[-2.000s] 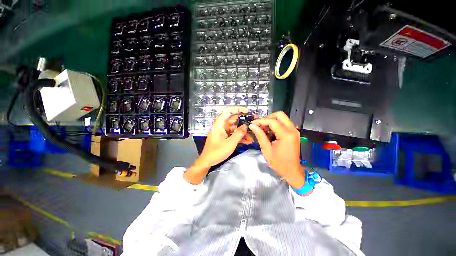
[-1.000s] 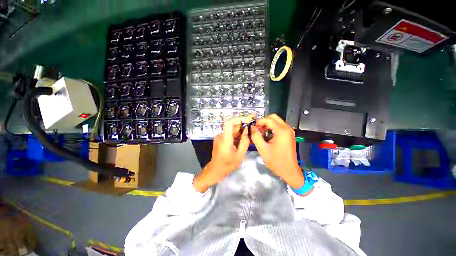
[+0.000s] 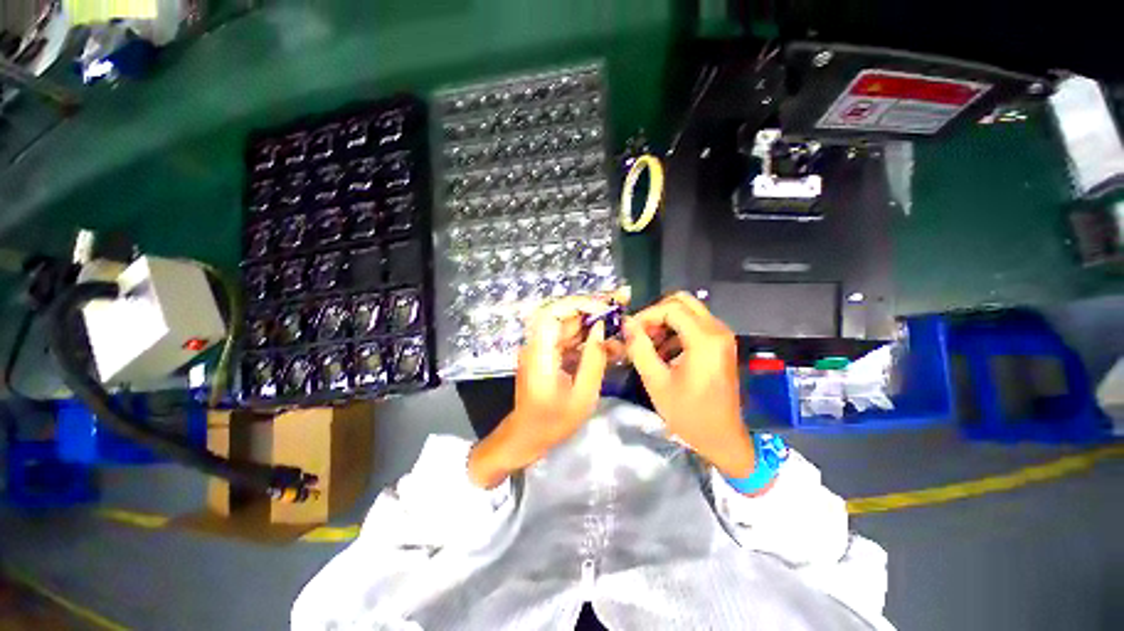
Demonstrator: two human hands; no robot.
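A small dark module [image 3: 610,319] is pinched between the fingertips of both hands, in front of the near edge of the clear tray. My left hand [image 3: 557,382] grips it from the left, with thumb and index finger together. My right hand [image 3: 696,381] touches it from the right, with a blue band on the wrist. The fingers hide much of the module. The clear blister tray [image 3: 524,210] lies just beyond the hands. The black blister tray [image 3: 333,247] lies to its left and holds dark parts in many pockets.
A yellow tape ring [image 3: 641,194] lies right of the clear tray. The black machine [image 3: 789,247] stands at the right, with a silver-white fixture [image 3: 785,185]. A white-grey box [image 3: 154,321] with black hose stands far left. A blue bin [image 3: 924,376] and cardboard box [image 3: 290,462] are below bench level.
The view has shifted, so trays and machine sit lower and further left in the picture. Both hands stay together at the module, with slightly changed finger positions.
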